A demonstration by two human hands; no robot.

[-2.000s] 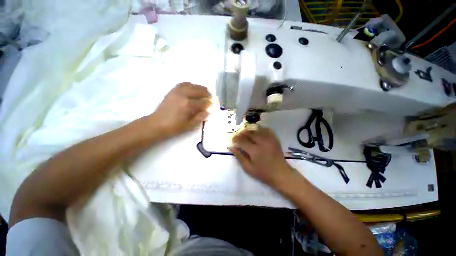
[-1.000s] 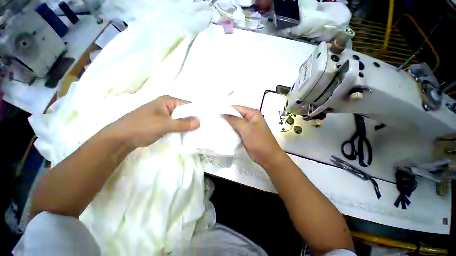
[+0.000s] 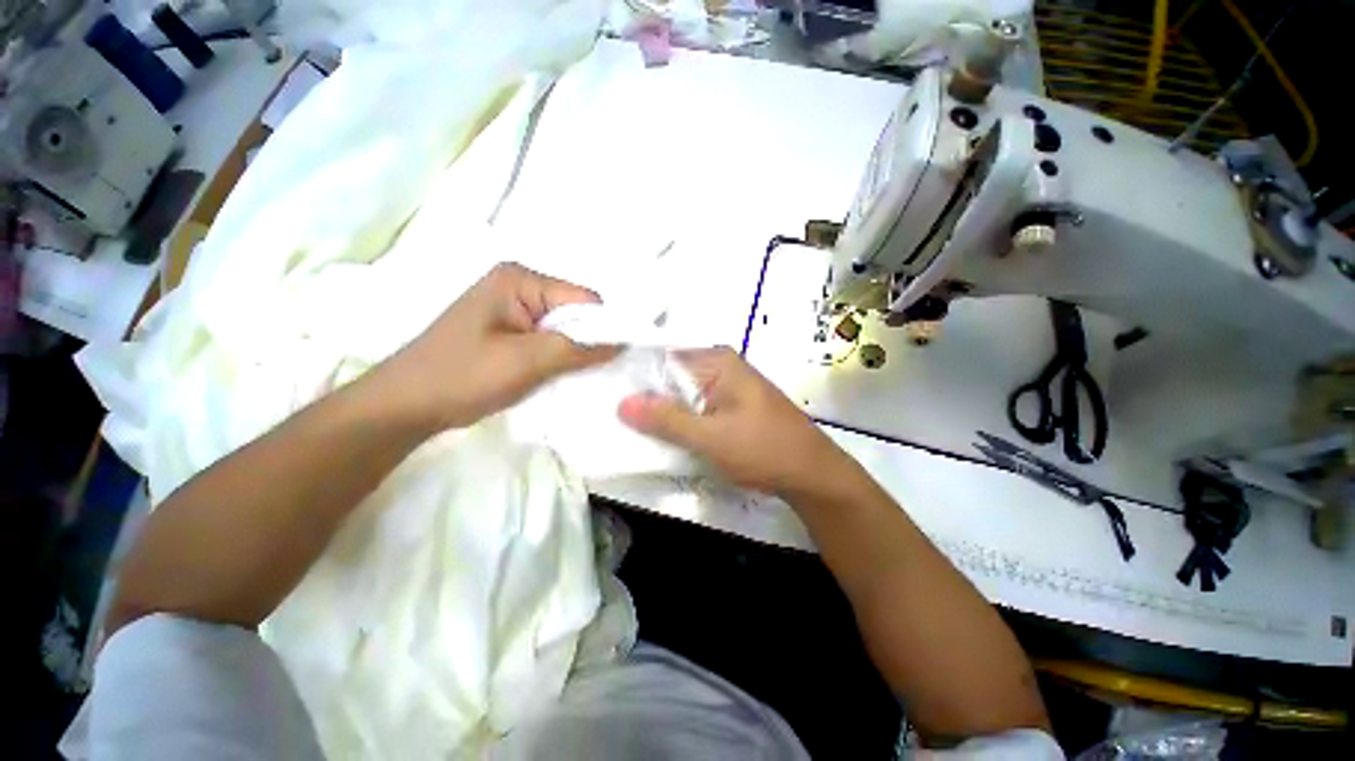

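Observation:
A thin white to pale yellow fabric piece (image 3: pixel 431 550) is heaped at the left of the table and hangs over my lap. My left hand (image 3: pixel 513 345) pinches its white edge between thumb and fingers. My right hand (image 3: pixel 724 419) holds the same edge a little to the right, thumb towards the left. The stretch between my hands is bunched and slightly blurred. Both hands are left of the sewing machine head (image 3: pixel 1025 208), away from the needle area (image 3: pixel 850 335), where no fabric lies.
Black shears (image 3: pixel 1061 394) lie under the machine arm. Silver-grey snips (image 3: pixel 1040 473) lie nearer me. A bundle of black strips (image 3: pixel 1214 520) is at the right end. A printed ruler (image 3: pixel 1040 580) runs along the front edge. Another machine (image 3: pixel 75 141) stands at the far left.
The fabric edge has left the needle area and both hands have moved left with it, as the view turned left. Since one second ago, the hands have drawn closer and regripped the edge.

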